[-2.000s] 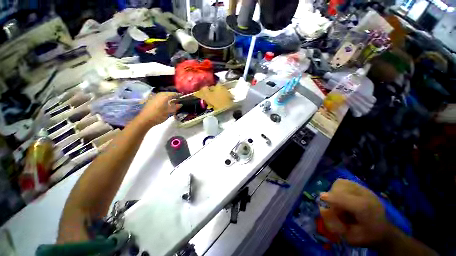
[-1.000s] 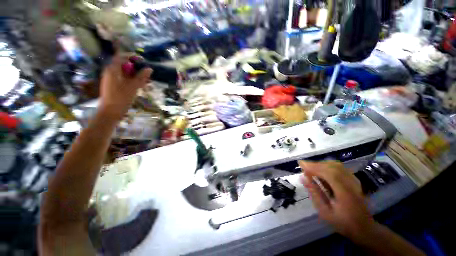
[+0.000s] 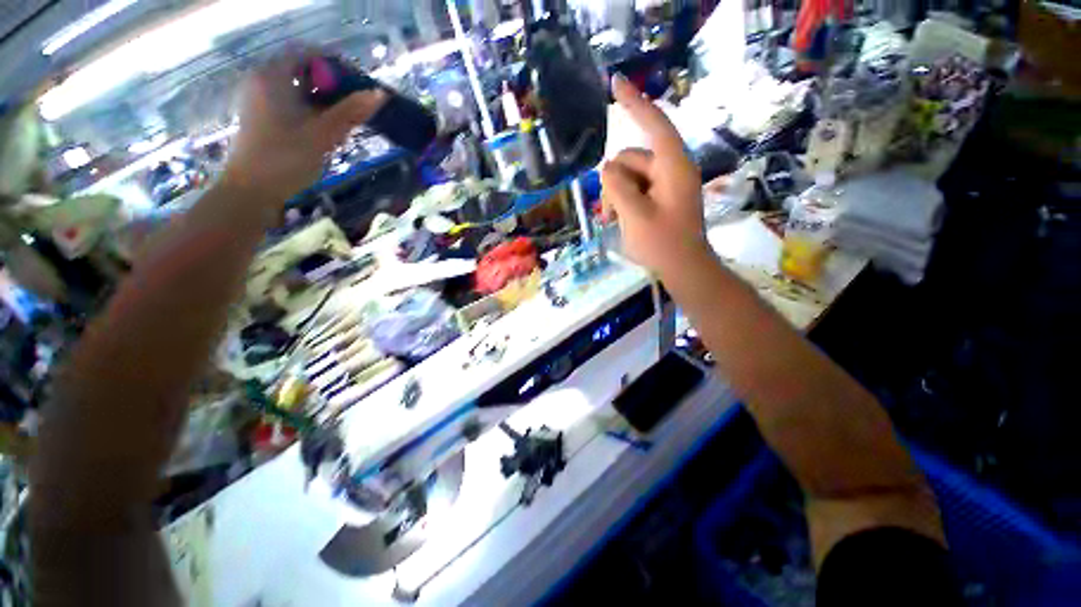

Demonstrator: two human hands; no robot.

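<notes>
My left hand [image 3: 285, 131], raised high at the upper left and blurred, grips a dark thread cone [image 3: 397, 119] with a pink end. My right hand [image 3: 652, 196] is raised beside the dark cone [image 3: 567, 101] on the thread stand. Its index finger points up and the other fingers are curled; whether it pinches a thread is not visible. Below is the white sewing machine head [image 3: 462, 379] with a lit black panel. A dark crescent cut piece [image 3: 368, 548] lies at the needle end.
A spiky black cluster [image 3: 532, 460] sits on the machine bed. A black phone-like rectangle [image 3: 659, 390] lies near the front edge. Behind the machine are a red bag [image 3: 506, 264] and a pale plastic bag [image 3: 411, 323]. A blue crate [image 3: 984, 510] stands at the lower right.
My left hand has lifted the cone from the box behind the machine to the upper left. My right hand has risen from the lower right to the thread stand. The view has shifted.
</notes>
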